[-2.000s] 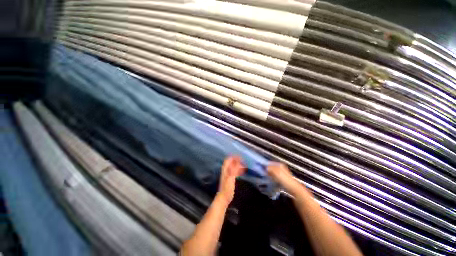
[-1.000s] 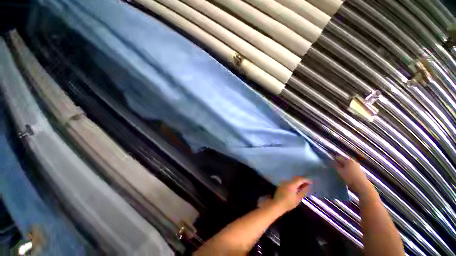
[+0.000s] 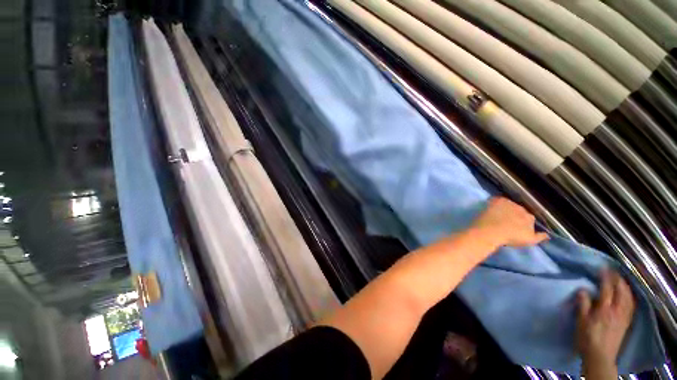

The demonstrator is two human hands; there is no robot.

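Light blue fabric (image 3: pixel 416 159) lies lengthwise along the near edge of the shiny metal tubes (image 3: pixel 601 185), wrinkled, its end at the lower right. My left hand (image 3: pixel 512 223) rests on the fabric near its upper edge, fingers bent over it; whether it pinches cloth is unclear. My right hand (image 3: pixel 605 315) lies on the fabric near its end, fingers spread. The fabric's lower edge hangs over a dark gap.
Cream fabric (image 3: pixel 482 67) covers tubes beyond the blue, with a small clip (image 3: pixel 475 99) on it. Left across the dark gap run beige (image 3: pixel 256 189) and white strips (image 3: pixel 211 215), and another blue fabric (image 3: pixel 141 185). A floor and bright screens show lower left.
The view has turned, showing more of the left side. The blue fabric end now lies spread on the tubes. My hands have moved from its end corners onto its surface, farther right in view.
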